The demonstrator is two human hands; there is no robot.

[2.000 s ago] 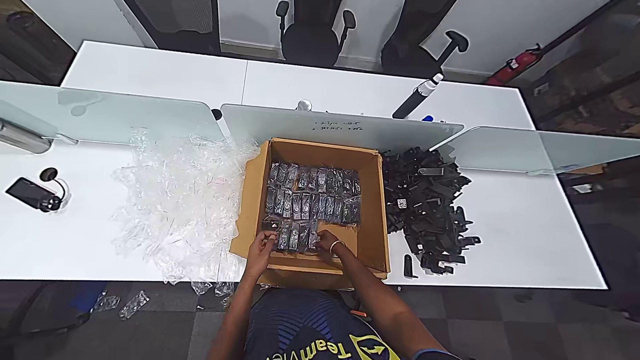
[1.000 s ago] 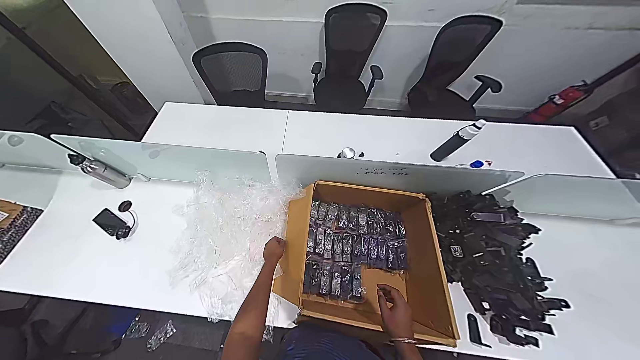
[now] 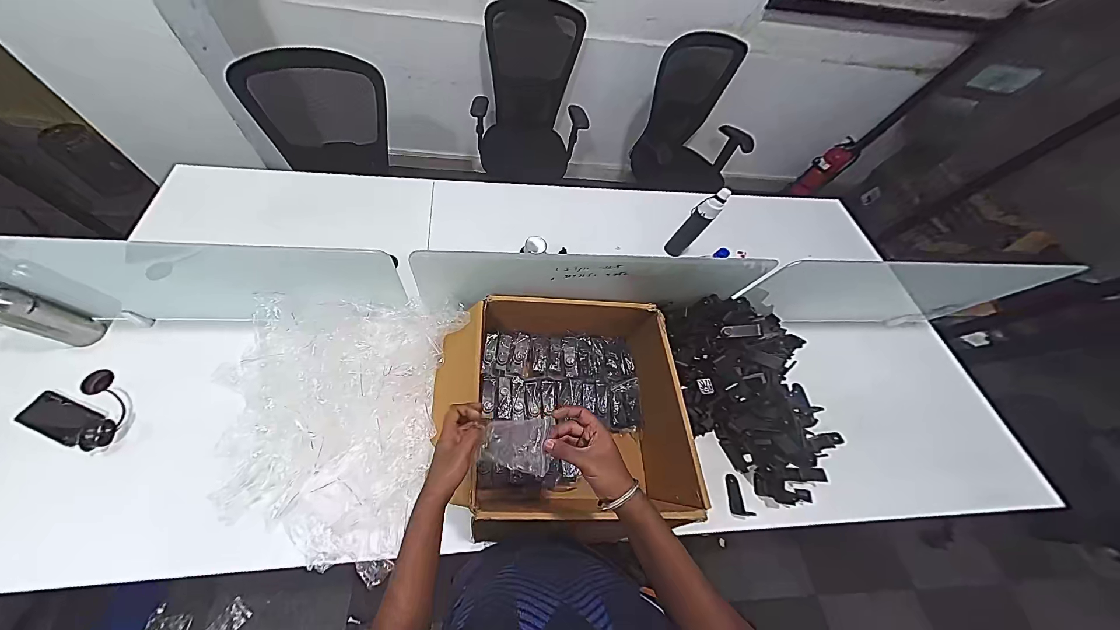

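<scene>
Above the near part of an open cardboard box (image 3: 682,420), my two hands stretch a clear plastic bag (image 3: 516,444) between them. My left hand (image 3: 461,433) pinches its left edge, and my right hand (image 3: 584,444), with a bangle at the wrist, grips its right edge. Rows of dark items in clear wrappers (image 3: 560,354) fill the back and middle of the box; the bag partly hides the front row. Left of the box spreads a heap of clear plastic bags (image 3: 341,420). On its right lies a pile of black plastic parts (image 3: 752,394), with one part (image 3: 738,496) apart near the table edge.
Glass dividers (image 3: 595,276) stand behind the box. A phone (image 3: 57,418) and a headset (image 3: 109,411) lie at the left, near a metal bottle (image 3: 48,317). Another bottle (image 3: 697,223) lies on the far white table (image 3: 332,210), with chairs (image 3: 525,87) beyond. Plastic scraps (image 3: 229,615) lie on the floor.
My hands have come together over the box and now hold a clear bag; one second ago they were apart, the left at the box's left edge. The view has shifted.
</scene>
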